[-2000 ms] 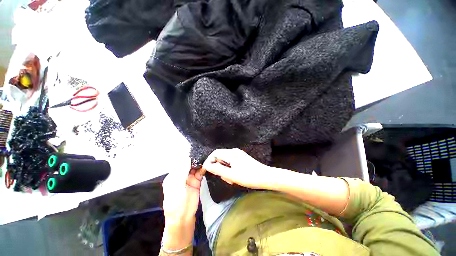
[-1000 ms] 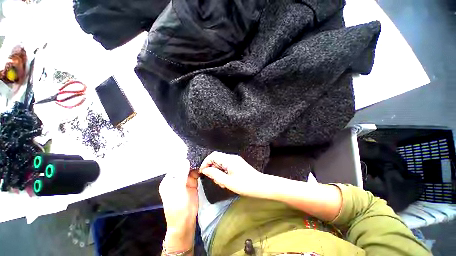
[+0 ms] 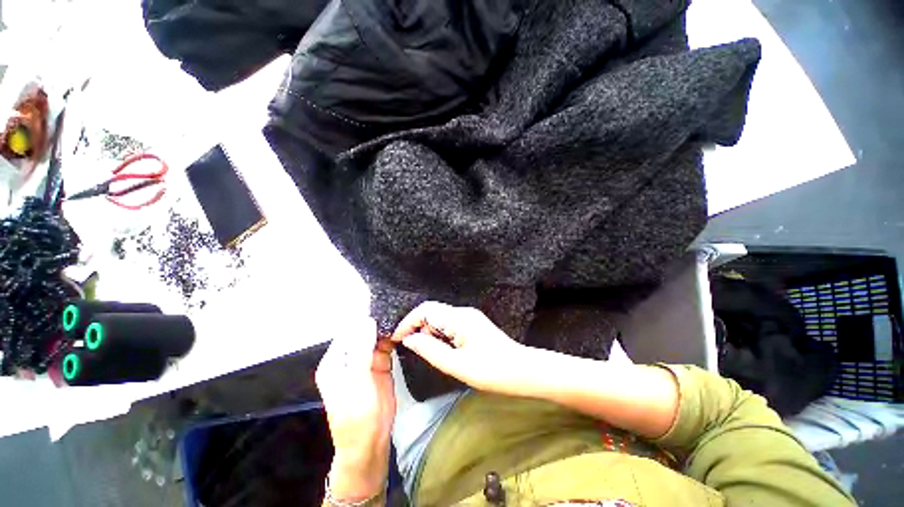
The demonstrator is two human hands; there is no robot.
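A dark flecked coat (image 3: 515,198) lies over the white table (image 3: 297,228) and hangs down its front edge, with its plain black lining at the upper left. My left hand (image 3: 357,406) is at the coat's lower edge, fingertips pinching it near the table edge. My right hand (image 3: 461,342) meets it there, thumb and forefinger pressed together with something too small to make out. No needle or thread can be told apart.
On the table's left are red-handled scissors (image 3: 136,181), a smartphone (image 3: 226,195), dark specks (image 3: 188,259), three black thread cones (image 3: 129,345) and a shiny black heap (image 3: 35,287). Below are a blue bin (image 3: 185,465) and a black crate (image 3: 847,297).
The view has shifted, so the table items sit further left. My right hand's fingers have moved slightly beside my left fingertips. The coat stays in place.
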